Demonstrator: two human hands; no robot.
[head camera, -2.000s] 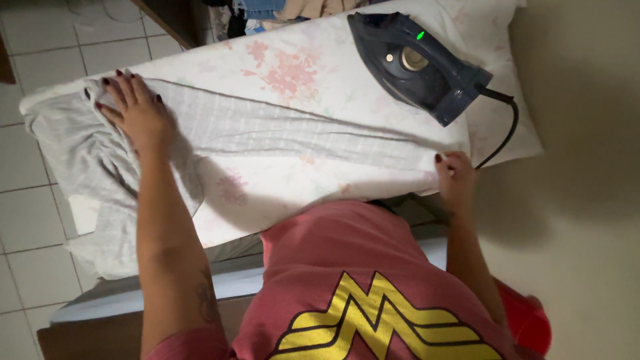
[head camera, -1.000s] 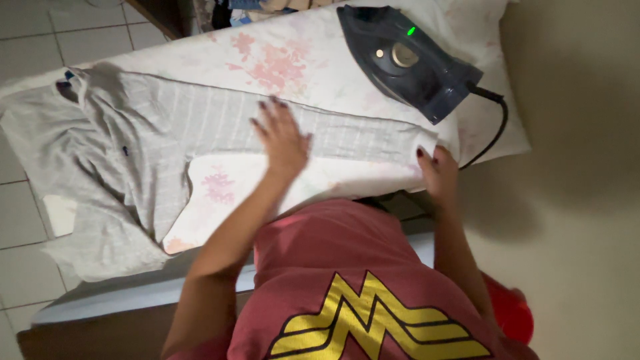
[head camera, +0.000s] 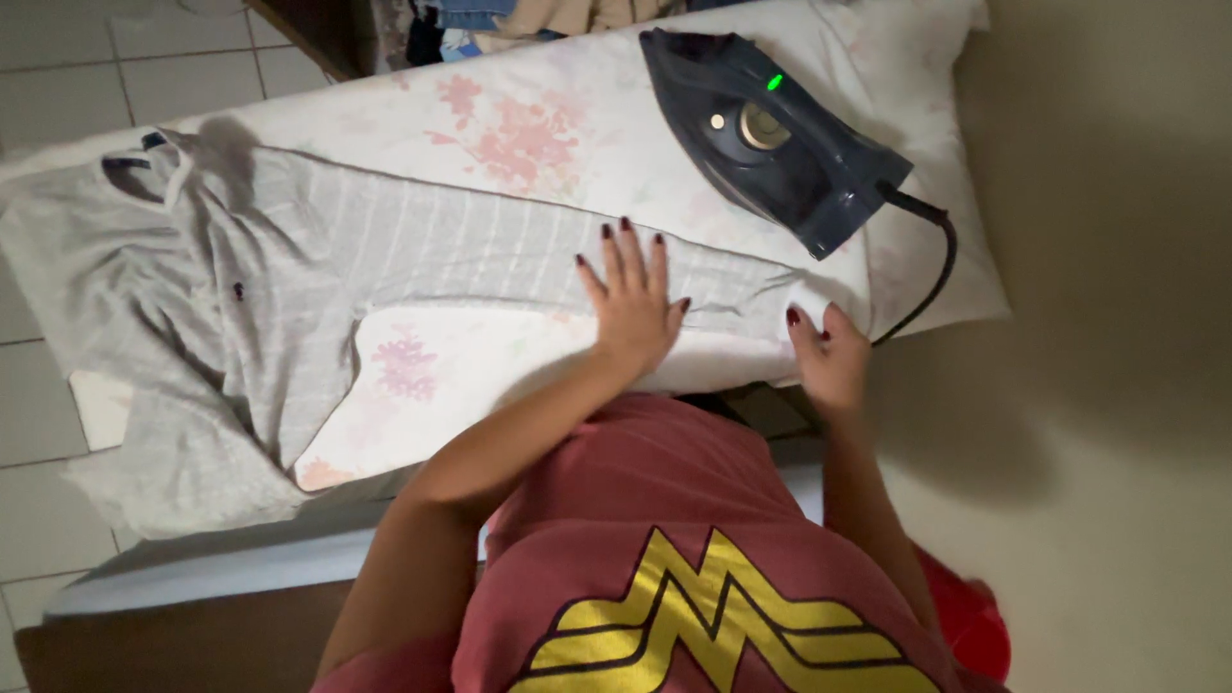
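A light grey striped long-sleeved shirt (head camera: 260, 241) lies on an ironing board with a floral cover (head camera: 414, 423). One sleeve stretches to the right across the board, while the collar and body are at the left end, partly wrinkled. My left hand (head camera: 635, 308) lies with spread fingers on the lower part of that sleeve. With thumb and fingers, my right hand (head camera: 830, 356) pinches the white cuff at the sleeve's end. A dark steam iron (head camera: 760, 135) with a lit green light rests on the board, above and beside the cuff.
The iron's black cord (head camera: 948, 260) curves down past the cuff near my right hand. Folded or piled clothes (head camera: 568, 14) are beyond the board's far edge, beside a dark wooden edge (head camera: 313, 34). A red container (head camera: 972, 616) stands at the lower right. Tiled floor shows at the left.
My left hand has moved right along the sleeve, from the shirt's shoulder area to near the cuff. The sleeve lies flatter and wider. My right hand has stayed at the cuff.
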